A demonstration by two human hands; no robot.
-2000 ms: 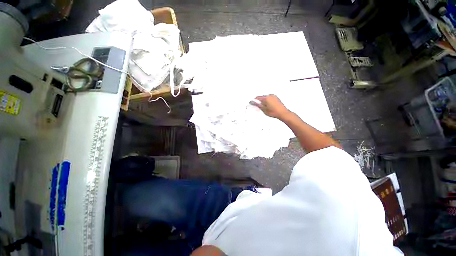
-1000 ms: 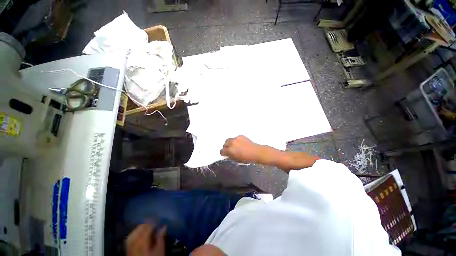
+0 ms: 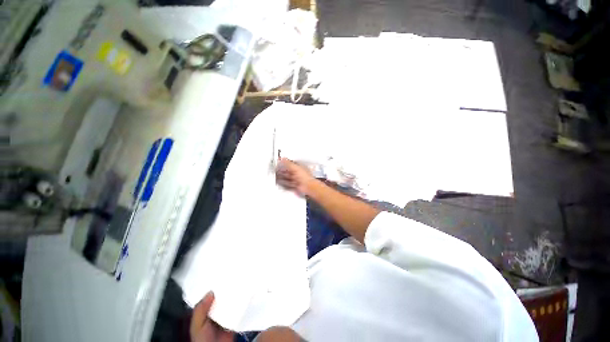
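Observation:
A large white cut fabric piece (image 3: 257, 227) hangs between my hands, over my lap and beside the machine table's front edge. My right hand (image 3: 292, 176) grips it near its upper part, slightly blurred, by a short dark line on the cloth. My left hand (image 3: 206, 320) holds its lower edge at the bottom of the picture, with the thumb on top and the other fingers partly hidden. More white cut pieces (image 3: 415, 107) lie flat at my right. The cream sewing machine (image 3: 100, 73) stands at the left, with its needle area blurred.
The white machine table (image 3: 194, 127) has blue marks and a printed ruler edge. Scissors (image 3: 204, 52) lie on its far end. Crumpled white cloth (image 3: 281, 57) fills a yellow-brown basket (image 3: 307, 8) beyond. Thread scraps (image 3: 537, 259) and a dark red card (image 3: 550, 312) are at lower right.
My right hand has moved left toward the table with a fabric piece from the white pieces. My left hand has taken hold of its lower edge. The view has turned toward the machine.

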